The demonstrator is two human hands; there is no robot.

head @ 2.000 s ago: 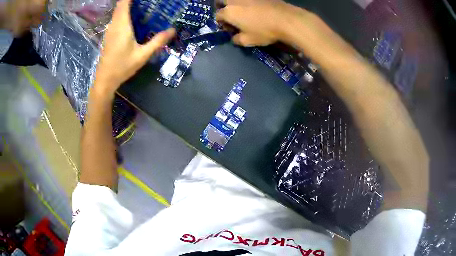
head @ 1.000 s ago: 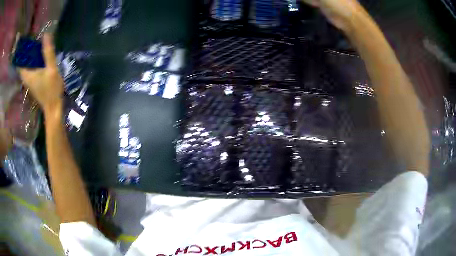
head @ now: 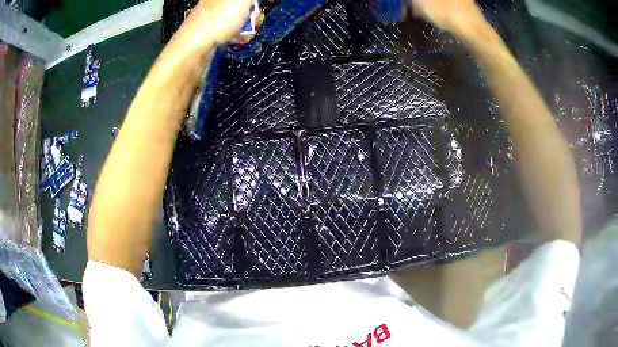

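The black blister tray (head: pixel 339 166) lies in front of me, with crosshatched pockets. My left hand (head: pixel 227 19) is at the top edge over the tray's upper left, holding blue circuit boards (head: pixel 284 24); how many is unclear. A long blue board (head: pixel 205 95) slants down beside my left forearm. My right hand (head: pixel 444 12) is at the top edge, partly cut off, with its fingers beside a blue board (head: pixel 388 8) at a far pocket. Whether it grips that board cannot be told.
Several smaller assembled boards (head: pixel 57 169) lie on the dark mat at left, and one more board (head: pixel 89 76) lies further back. Clear plastic film (head: pixel 40 274) hangs at the lower left. A pale curved edge (head: pixel 101 30) runs along the back left.
The view has swung right and centred on the tray. My left hand has come from the far left to the tray's upper left with blue boards. My right hand remains near the far pockets.
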